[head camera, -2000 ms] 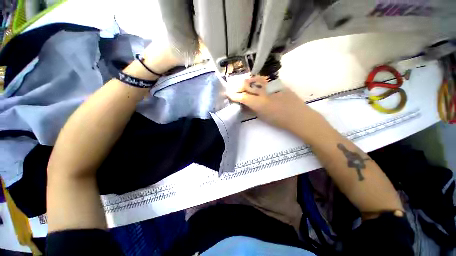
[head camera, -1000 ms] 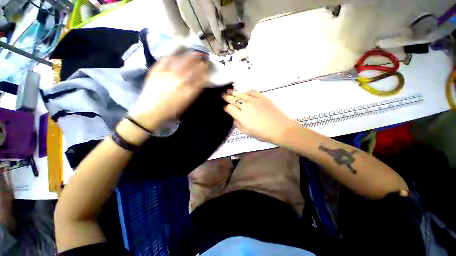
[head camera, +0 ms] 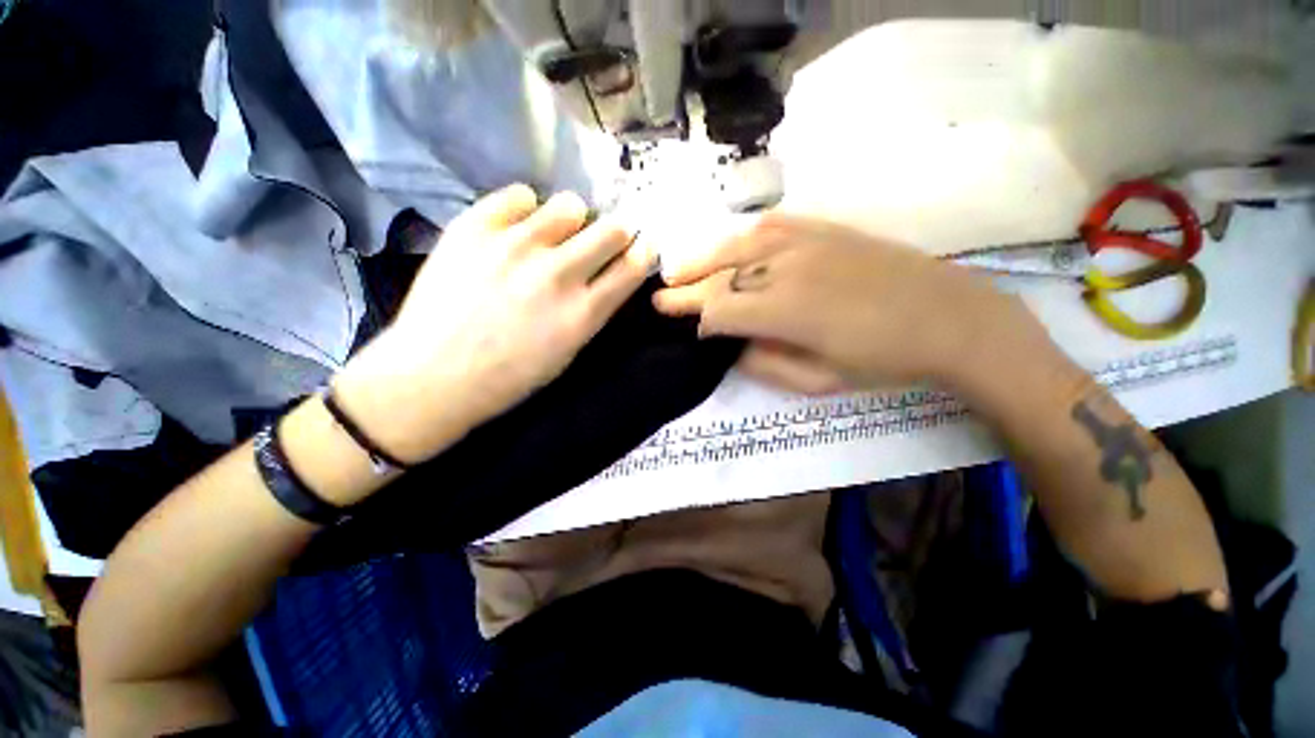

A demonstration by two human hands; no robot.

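Note:
My left hand [head camera: 498, 296] lies on the black fabric piece [head camera: 577, 397], its fingertips pinching the fabric edge just in front of the needle area. My right hand [head camera: 808, 296] meets it there, thumb and fingers closed on the same edge. The fingertips nearly touch, and the pinched edge is mostly hidden and overexposed. The presser foot and needle area [head camera: 656, 156] of the sewing machine is just beyond the fingertips. The grey fabric piece [head camera: 245, 260] lies in folds to the left with more black cloth.
Scissors with red and yellow handle loops [head camera: 1144, 296] lie right of the machine bed [head camera: 937, 137]. A printed ruler [head camera: 808, 433] runs along the table's front edge. A blue plastic crate [head camera: 368, 642] is below the table at left. A yellow strip [head camera: 20, 505] marks the left end.
My left hand was blurred over the cloth and now rests with its fingertips beside my right hand's. The earlier stitched grey edge at the needle is out of sight, with black fabric in front.

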